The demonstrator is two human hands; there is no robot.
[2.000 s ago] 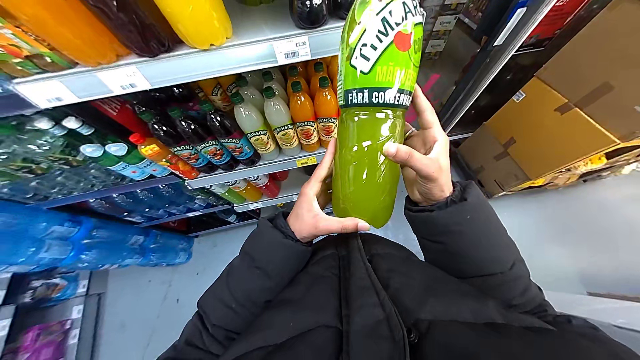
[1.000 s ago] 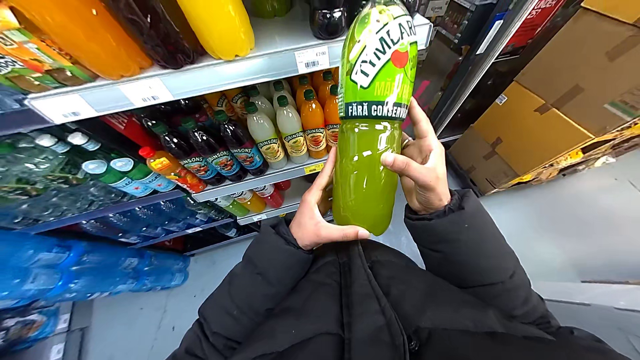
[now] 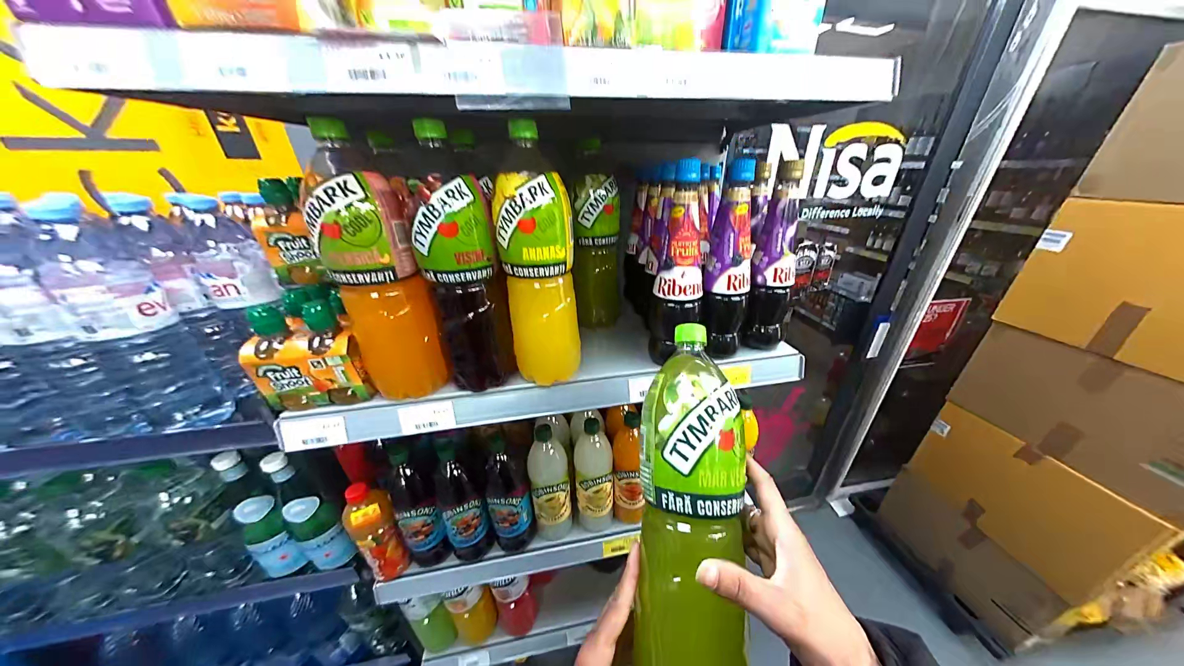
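Observation:
A large green Tymbark drink bottle (image 3: 692,573) with a light green cap stands upright between my hands, in front of the shelves. My right hand (image 3: 786,573) grips its right side, thumb across the front. My left hand (image 3: 612,615) touches its lower left side; only part of that hand shows, and the bottle's base is out of view. On the shelf behind are an orange bottle (image 3: 393,333), a dark bottle (image 3: 467,324) and a yellow bottle (image 3: 541,324) of the same make. Another green bottle (image 3: 598,277) stands further back, beside a gap at the shelf's front.
Ribena bottles (image 3: 680,277) stand right of the gap. The shelf edge (image 3: 536,402) runs behind the held bottle. Smaller Robinsons bottles (image 3: 552,490) fill the shelf below. Water bottles (image 3: 102,324) are at left, stacked cardboard boxes (image 3: 1045,407) at right. A metal door frame (image 3: 911,305) stands between.
The view has tilted up to the shelves. Both hands still hold the green bottle, which now has its cap in view.

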